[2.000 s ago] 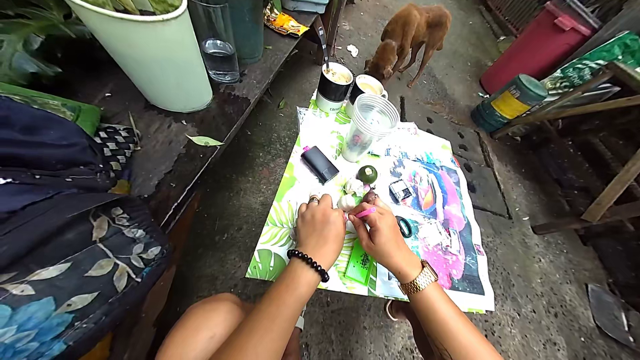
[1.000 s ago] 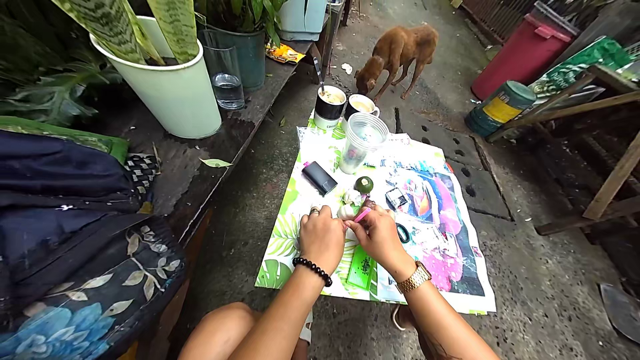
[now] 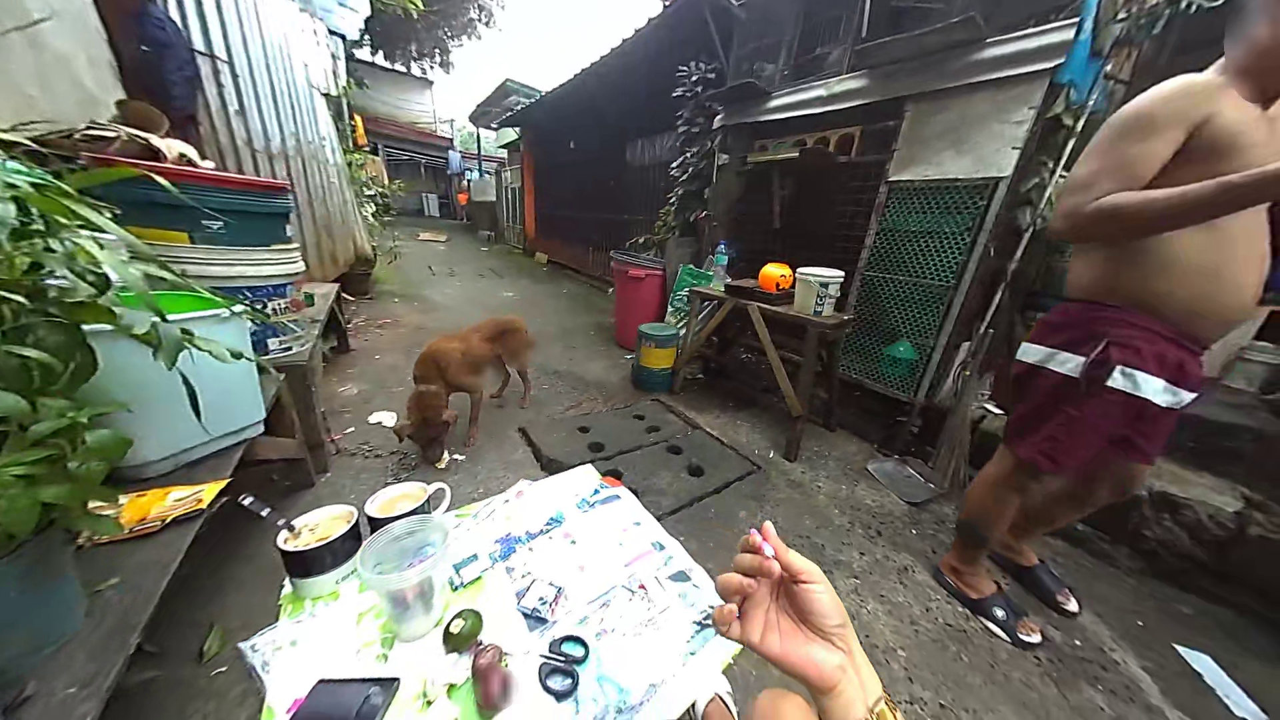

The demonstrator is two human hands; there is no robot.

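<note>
My right hand (image 3: 790,610) is raised beside the right edge of the paper-covered table (image 3: 620,560), fingers curled and pinching something small and pinkish that I cannot make out. My left hand is out of view. On the table stand a clear plastic cup (image 3: 405,575), a dark mug with a spoon (image 3: 320,550) and a mug with a white handle (image 3: 400,503). In front of them lie a cut green fruit or vegetable (image 3: 463,630), a reddish-purple bulb or root (image 3: 491,678), black-handled scissors (image 3: 563,667) and a dark flat case (image 3: 347,699).
A brown dog (image 3: 465,375) sniffs the ground beyond the table. A person in maroon shorts (image 3: 1105,385) stands at the right. A wooden bench (image 3: 160,570) with potted plants and tubs runs along the left; a wooden stand (image 3: 765,320) holds a white bucket (image 3: 818,292).
The view has swung up to the alley. My right hand has come away from the middle of the table, and my left hand has left the view.
</note>
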